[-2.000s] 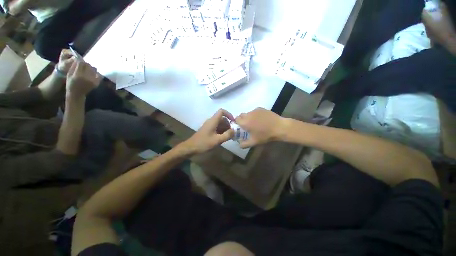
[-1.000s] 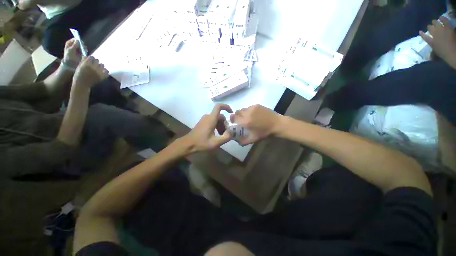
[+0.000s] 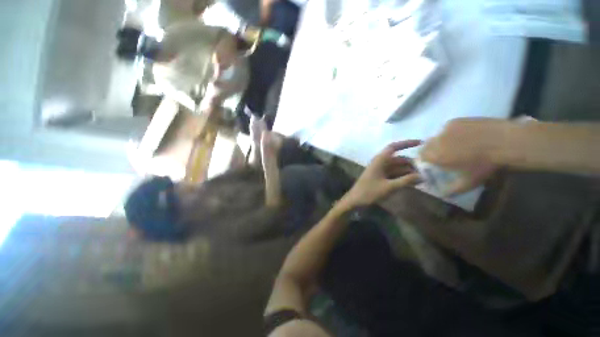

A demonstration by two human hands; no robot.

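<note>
A small white carton with printing [image 3: 435,176] is held over the table's near corner. My right hand [image 3: 464,155] is closed around it. My left hand [image 3: 385,176] is at its left side, thumb and fingers curved apart, with the fingertips close to the carton. Blur hides whether they touch it. On the white table top [image 3: 316,99] a pile of white printed cartons and sheets [image 3: 408,72] lies beyond my hands. The whole picture is blurred.
A seated person in a dark cap [image 3: 154,207] is at my left, forearm near the table's edge. Another person [image 3: 197,59] sits farther back. Brown cardboard [image 3: 197,148] stands between them. Flat white pieces [image 3: 536,18] lie at the table's upper right.
The view has swung left and tilted, so the table and my hands show farther right. The room's left side and the neighbour's cap have come into view. My right hand still holds the carton.
</note>
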